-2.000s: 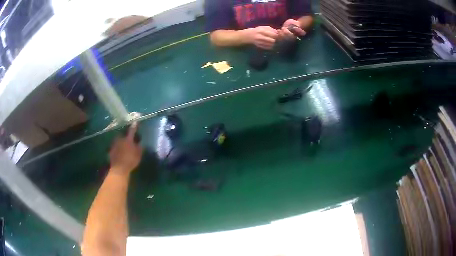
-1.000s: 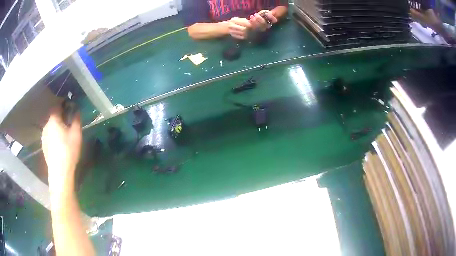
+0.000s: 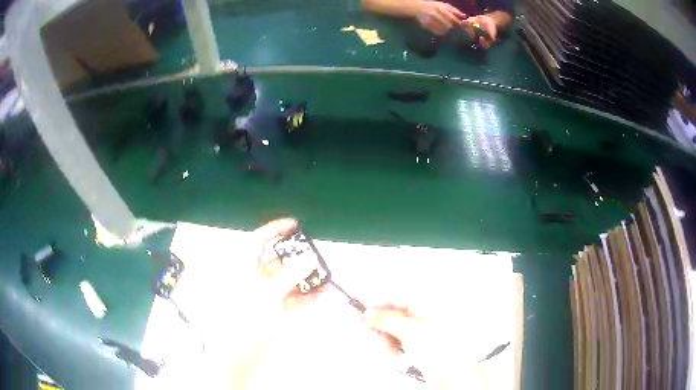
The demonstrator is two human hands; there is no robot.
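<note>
A black adapter housing [image 3: 326, 268] with a pale circuit board [image 3: 299, 255] showing inside is held over the white work sheet [image 3: 458, 278]. My left hand [image 3: 276, 263] grips it from the left. A thin black cord runs from its lower right to a thicker dark strain relief [image 3: 356, 305]. My right hand [image 3: 393, 324] is at the cord just beyond this sleeve, with its fingers closed around the cord. Both hands are washed out by glare, so finger detail is hard to see.
Another unit [image 3: 169, 276] lies at the sheet's left edge, near a small white block [image 3: 93, 299]. Dark parts lie on the green belt [image 3: 359, 190]. Stacked boards [image 3: 626, 305] stand at right, a pale post [image 3: 76, 160] at left. Another person's hands [image 3: 458, 21] work across.
The arm that reached to the far left over the belt is back. Both hands are now over the white sheet with the open housing and cord. The view has shifted.
</note>
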